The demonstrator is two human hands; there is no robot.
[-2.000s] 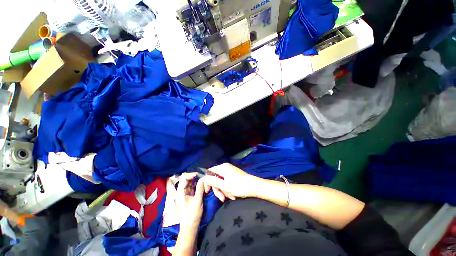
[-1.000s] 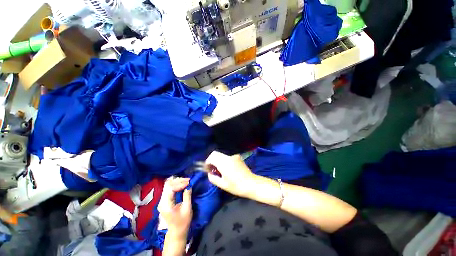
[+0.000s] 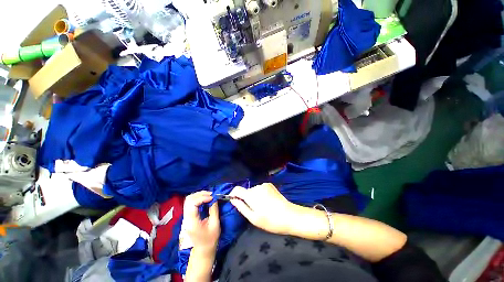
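A royal blue satin garment [image 3: 229, 220] lies on my lap, with one edge up between my hands. My left hand [image 3: 201, 223] pinches a fold of it between thumb and fingers. My right hand [image 3: 262, 206] holds a small metallic tool, like thread snips [image 3: 222, 196], with its tip pointing left at the blue fold by my left fingertips. The fingers hide the tool's handle. Any thread is too fine to see.
A blue garment pile [image 3: 166, 148] lies on the table to the left. An off-white overlock machine [image 3: 271, 38] stands ahead. Cloth offcuts [image 3: 119, 239] and red cloth [image 3: 166, 231] lie at lap's left. A plastic bag [image 3: 387, 140] is on the green floor.
My right hand was raised away from my left with the tool a second ago; it has come down and the tool tip is now close to my left fingertips. The view has shifted slightly.
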